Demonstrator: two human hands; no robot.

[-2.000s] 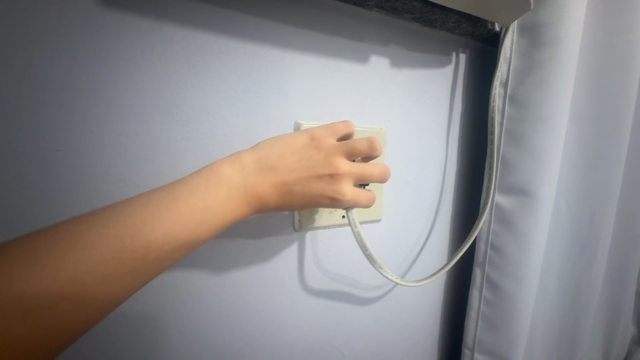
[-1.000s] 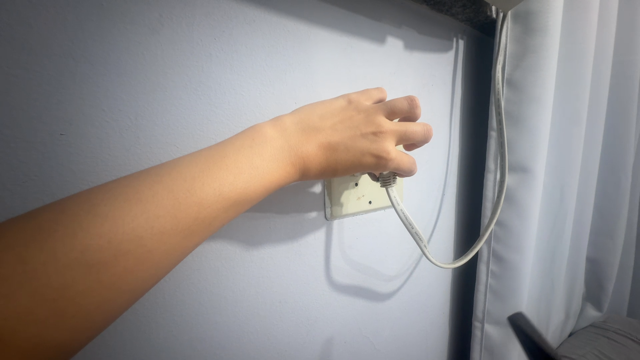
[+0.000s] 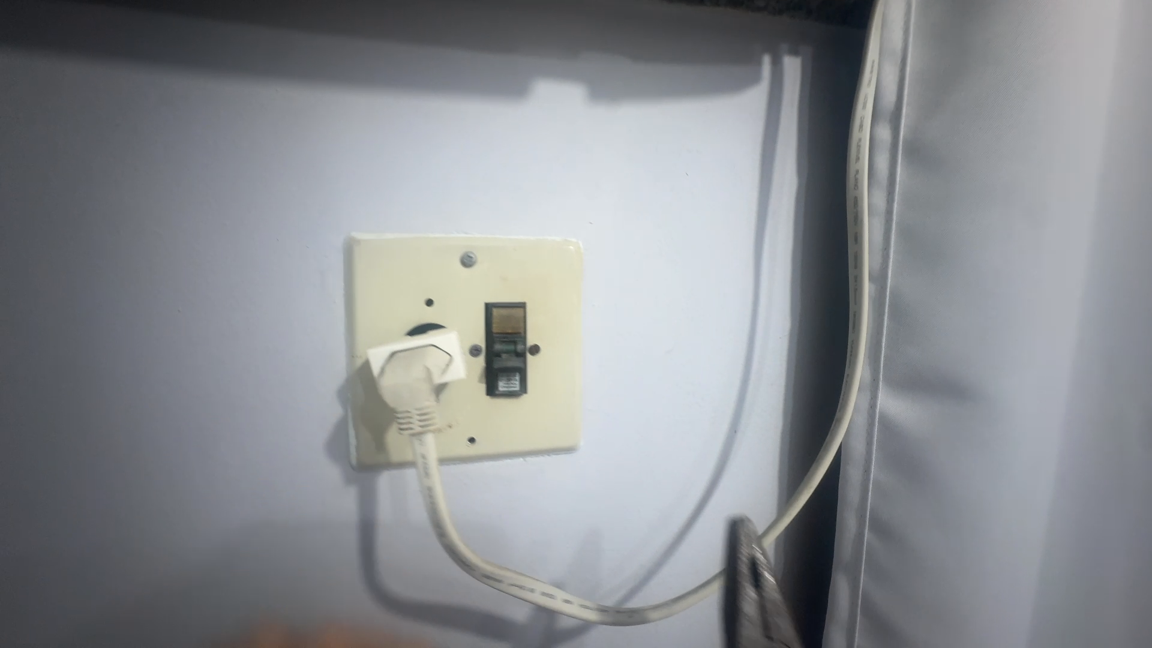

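Observation:
A white plug (image 3: 414,373) sits tilted in a dark round socket on the left half of a cream wall plate (image 3: 553,270). Beside it, on the right half, is a small black breaker switch (image 3: 506,349). From the plug a white cable (image 3: 621,616) loops down and then up to the right. The metal jaws of pliers (image 3: 756,594) rise from the bottom edge, in front of the cable; whatever holds them is out of frame. A blurred patch of skin, part of a hand (image 3: 315,635), shows at the bottom edge, its fingers not readable.
A light grey curtain (image 3: 1008,324) hangs along the right side, next to a dark vertical gap. A dark speckled ledge (image 3: 765,7) crosses the top. Screws and small holes mark the wall plate.
The hand has left the plug and dropped to the bottom edge. The plug is now uncovered. Plier jaws have come in at the lower right. The view is now closer to the plate.

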